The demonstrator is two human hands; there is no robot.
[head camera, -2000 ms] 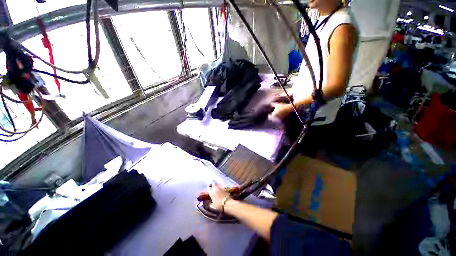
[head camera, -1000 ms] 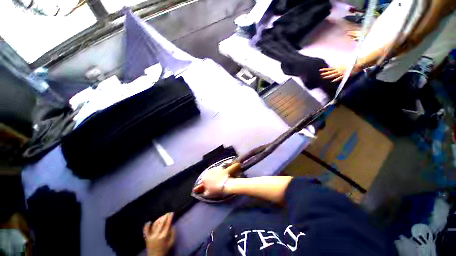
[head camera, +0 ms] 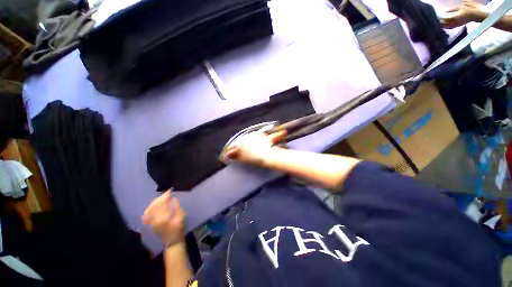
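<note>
A black garment piece point(head camera: 196, 147) lies flat and single on the lilac-covered table point(head camera: 151, 123), with a small step at its far right end. My right hand point(head camera: 250, 148) is closed on the handle of the steam iron point(head camera: 252, 129), which rests on the middle of the piece. The iron's hose point(head camera: 342, 112) runs from it to the upper right. My left hand point(head camera: 164, 217) is off the cloth, near the table's front edge just below the piece's left end. It is slightly blurred, with fingers partly bent, and nothing shows in it.
A thick black stack point(head camera: 179, 45) lies at the far side, with a thin whitish strip point(head camera: 214, 80) before it. A loose black pile point(head camera: 76, 151) drapes over the left edge. An iron rest point(head camera: 390, 50), a cardboard box point(head camera: 412, 132) and another person's hand point(head camera: 463, 13) are at right.
The view has shifted down and left. My left hand has come off the black piece towards the table's front edge. My right hand still holds the iron on the piece.
</note>
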